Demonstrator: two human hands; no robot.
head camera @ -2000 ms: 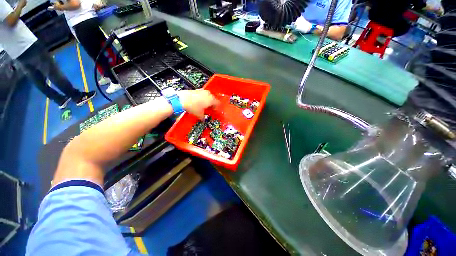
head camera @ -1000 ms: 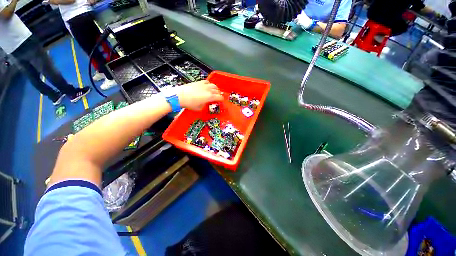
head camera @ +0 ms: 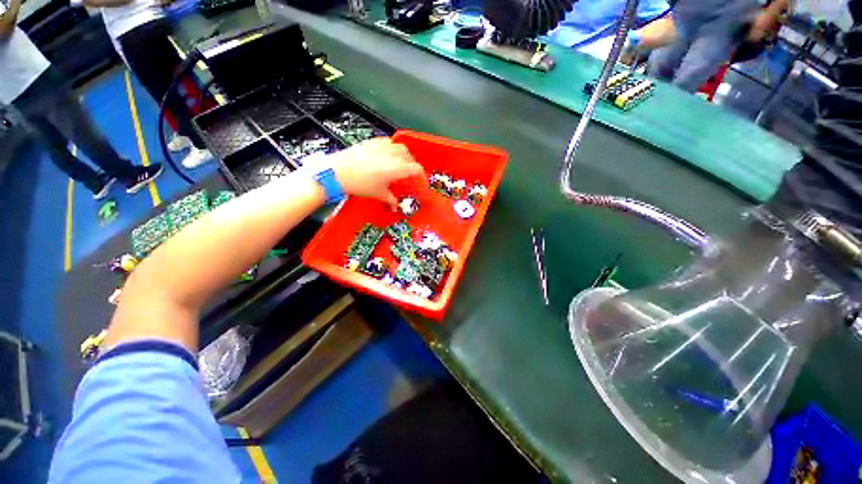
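My left hand (head camera: 378,173), bare with a blue wrist strap, reaches over the rear left part of the red parts bin (head camera: 326,251), fingers bent downward. A small board assembly (head camera: 408,205) is right at the fingertips; whether they grip it cannot be told. Green circuit boards (head camera: 406,257) lie in a pile in the front part of the bin. A few small assemblies (head camera: 454,187) and a white round-looking piece (head camera: 463,209) lie near its right wall. My right hand is not in view.
Left of the bin stands a black compartment tray (head camera: 284,135), with green boards (head camera: 170,223) on a dark surface nearer me. Tweezers (head camera: 539,265) lie right of the bin. A clear fume hood (head camera: 680,369) and blue bin (head camera: 789,449) are at right. People are beyond.
My left hand has drawn back from the board pile toward the bin's rear left. A small assembly now shows apart from the pile at the fingertips. The view has shifted slightly.
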